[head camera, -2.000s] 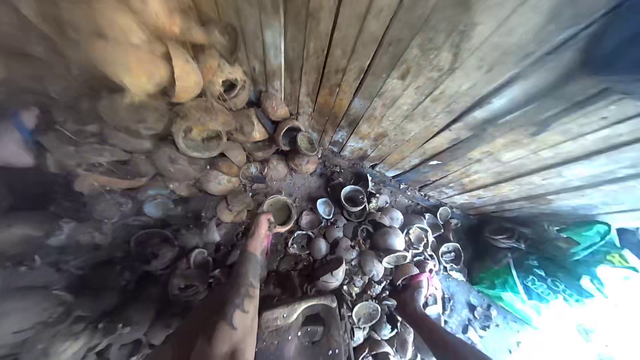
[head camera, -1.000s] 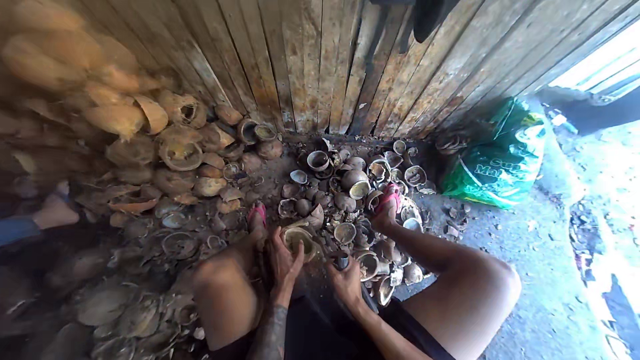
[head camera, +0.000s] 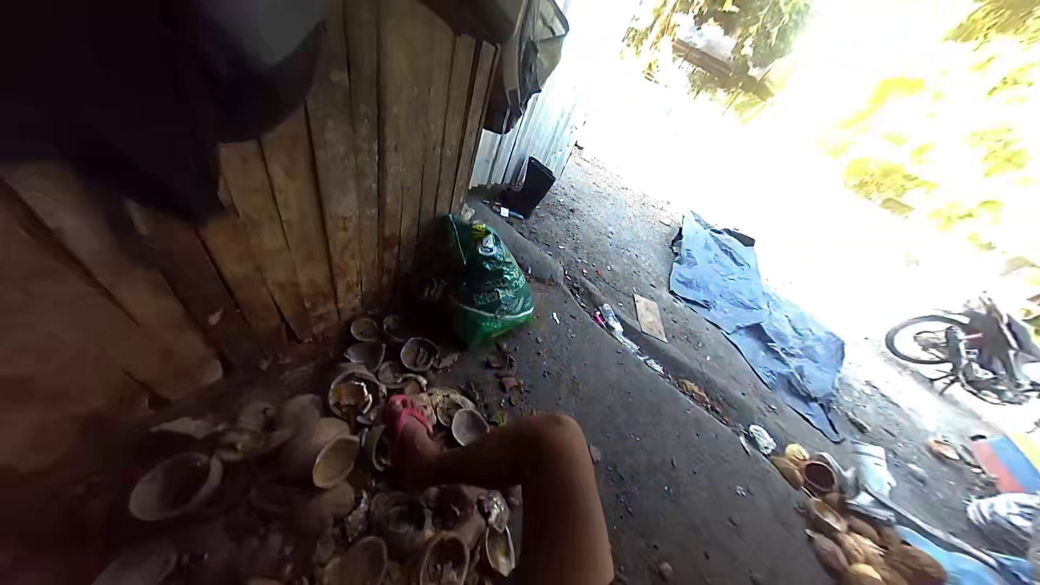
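Neither of my hands is in the head view now. My right leg (head camera: 561, 496) is bent at the lower middle, its foot in a pink flip-flop (head camera: 406, 416) among the shells. Empty coconut shell halves (head camera: 335, 461) lie heaped around that foot and across the lower left, some with the hollow side up. One larger shell half (head camera: 175, 485) rests at the left of the heap, where the picture is dark and blurred. What my hands hold or touch is hidden.
A wooden plank wall (head camera: 325, 187) rises behind the shells. Beside it stands a filled green plastic bag (head camera: 491, 284). A blue tarp (head camera: 756, 317) lies on the ground at right, with a motorcycle (head camera: 967, 349) beyond it. More coconuts (head camera: 861, 544) are piled at lower right.
The view has swung far to the right. Both hands, seen low between the knees one second ago with a shell at the left one, have left the picture.
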